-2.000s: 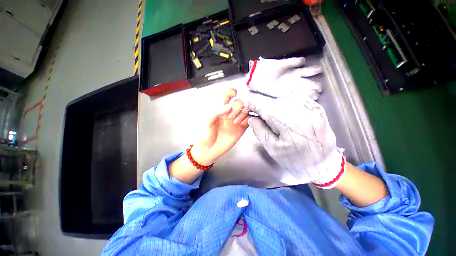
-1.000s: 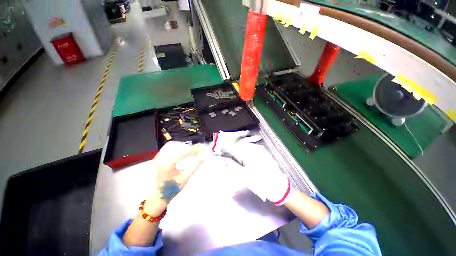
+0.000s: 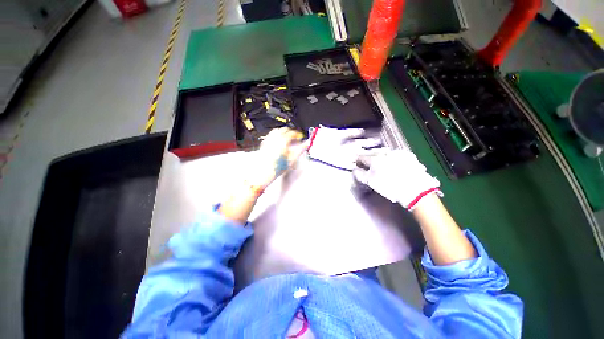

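A white knit work glove (image 3: pixel 341 147) with a red cuff edge is in front of the parts trays, its cuff towards the left and its fingers towards the right. My left hand (image 3: pixel 275 155) is bare and blurred, with its fingers at the red cuff; its exact grip cannot be told. My right hand (image 3: pixel 396 177) wears a matching glove. Its thumb and fingers are closed at the lower edge of the loose glove. Both are over the shiny metal bench top (image 3: pixel 324 232).
At the back are an empty-looking red-fronted tray (image 3: pixel 205 122), a tray of black and yellow pieces (image 3: pixel 265 109) and trays of grey metal pieces (image 3: pixel 334 98). A large black tub (image 3: pixel 99 232) is left. A black carrier with green boards (image 3: pixel 477 112) lies on the green conveyor (image 3: pixel 490 232).
The view has tilted up, then partly down again. My left hand has moved from beside my gloved right hand to the loose glove's cuff. My right hand stays by that glove.
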